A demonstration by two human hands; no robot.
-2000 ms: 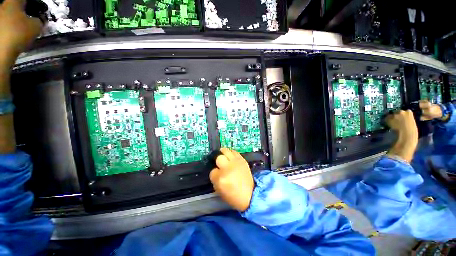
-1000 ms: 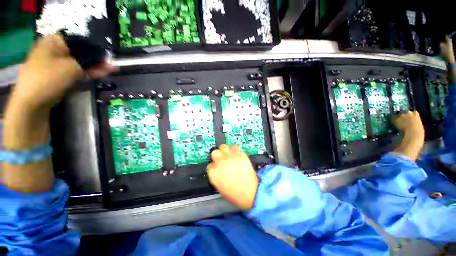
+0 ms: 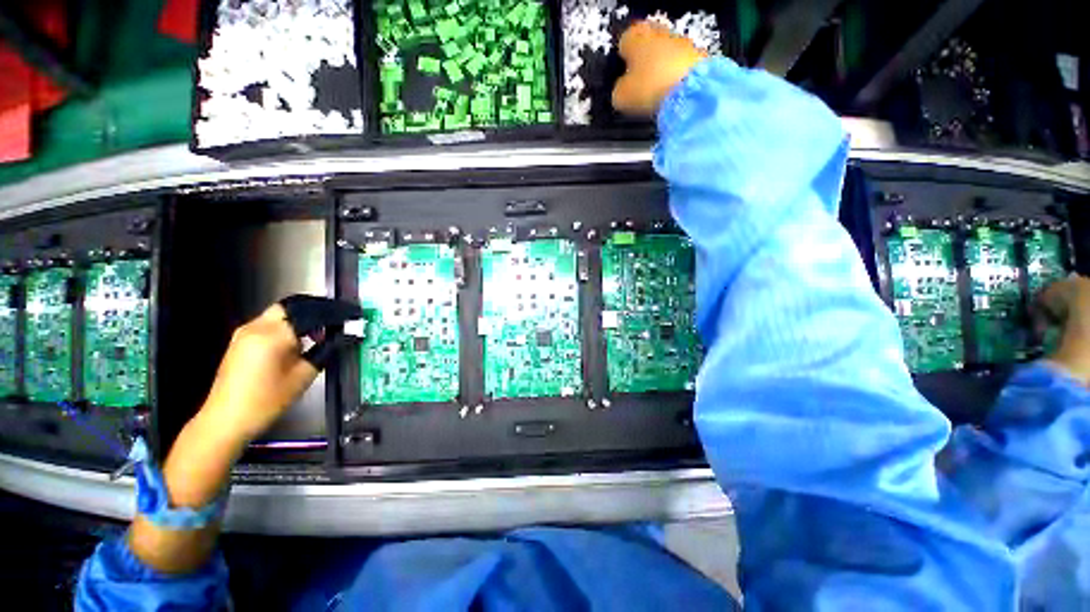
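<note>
My left hand, with black finger cots and a light blue wrist strap, is at the left edge of the near pallet. Its fingertips pinch a small white connector at the left edge of the leftmost green board. My right hand is over the right bin of small white connectors; its fingertips are hidden, so any hold cannot be told. The middle board and the right board lie in the same pallet, the right one partly behind my sleeve.
Beyond the rail stand a bin of larger white connectors and a bin of green terminal blocks. Another pallet with boards lies left, another right. Another person's hand is at the right pallet.
My left hand has come down from near the left bin to the leftmost board with a white connector. My right hand has moved from the pallet's front to the right bin. The view has shifted left.
</note>
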